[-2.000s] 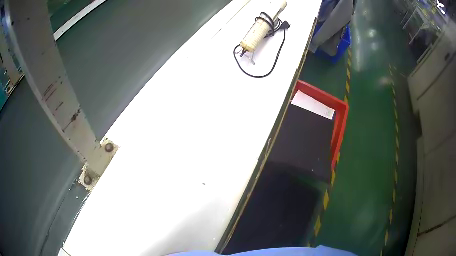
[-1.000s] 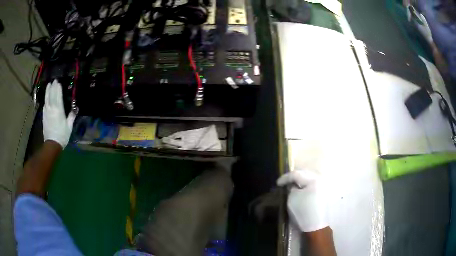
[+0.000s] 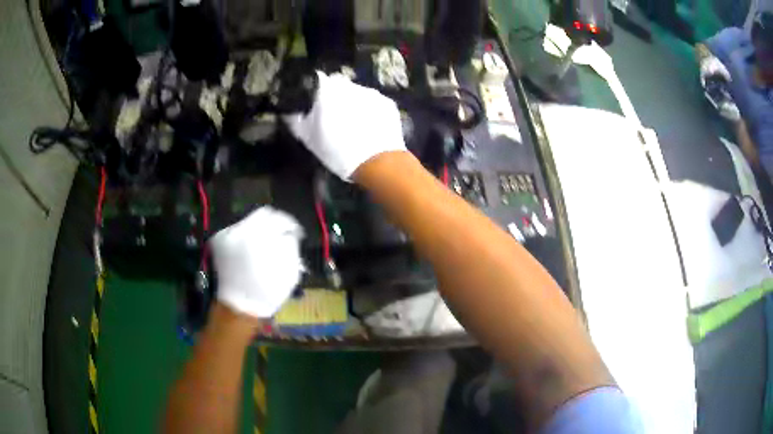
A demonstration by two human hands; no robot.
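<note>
The black test rig (image 3: 381,242) lies in front of me, with pale AC outlets (image 3: 392,68), black cables and adapters at its back. My left hand (image 3: 258,261), in a white glove, is over the rig's front edge between two red test leads (image 3: 323,227); its fingers are blurred and curled. My right hand (image 3: 354,127), also white-gloved, reaches across the rig onto the black cables near the outlets. The fingertips of both hands are hidden or blurred, so I cannot tell what they hold.
A shallow tray with a yellow item (image 3: 312,310) is below the rig's front. A white bench (image 3: 627,254) is at the right. Beyond it are a black adapter (image 3: 727,220), a lime-green strip (image 3: 731,313) and another person's gloved hand (image 3: 719,89). A dark box with red digits (image 3: 586,27) is at the back.
My left hand has moved right along the rig's front. My right hand has left the white bench and now reaches over the rig. The view has shifted towards the outlets and adapters.
</note>
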